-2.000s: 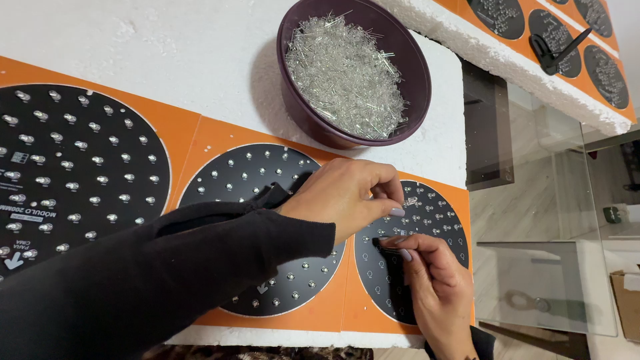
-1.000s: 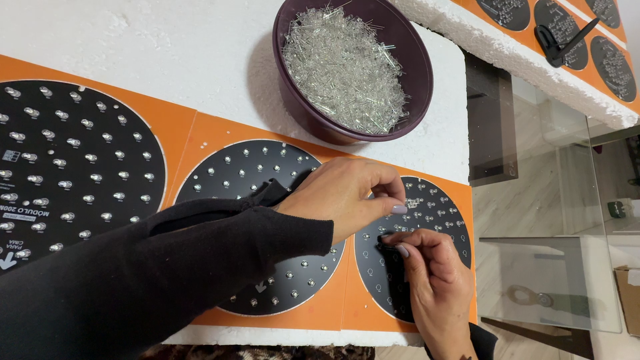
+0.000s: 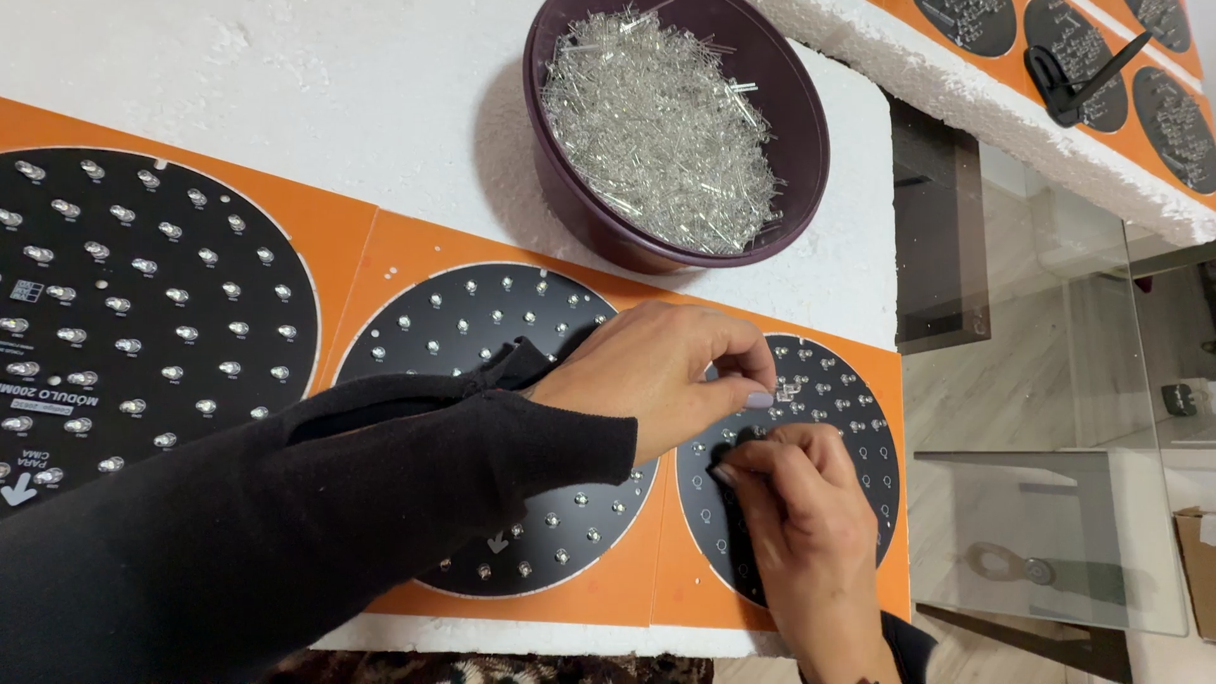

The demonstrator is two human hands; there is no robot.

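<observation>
Three round black circuit boards lie in a row in orange panel frames on white foam. My left hand (image 3: 665, 370), in a black sleeve, reaches across the middle board (image 3: 456, 332) to the right board (image 3: 826, 399), thumb and forefinger curled together; whether they pinch something I cannot tell. Just below it my right hand (image 3: 807, 522) has its fingertips low over the right board, and what they may hold is hidden. Clear LEDs stand in the upper part of this board, with unfilled outlines near its edges. A purple plastic bowl (image 3: 812, 171) heaped with clear LEDs (image 3: 665, 142) sits above.
On the left lies a larger black board (image 3: 142, 313) with spaced LEDs. The foam slab (image 3: 237, 85) ends beside a glass-topped surface (image 3: 1035, 513). At the upper right, another foam slab (image 3: 912, 85) bears more orange-framed boards and a black clip-like tool (image 3: 1064, 90).
</observation>
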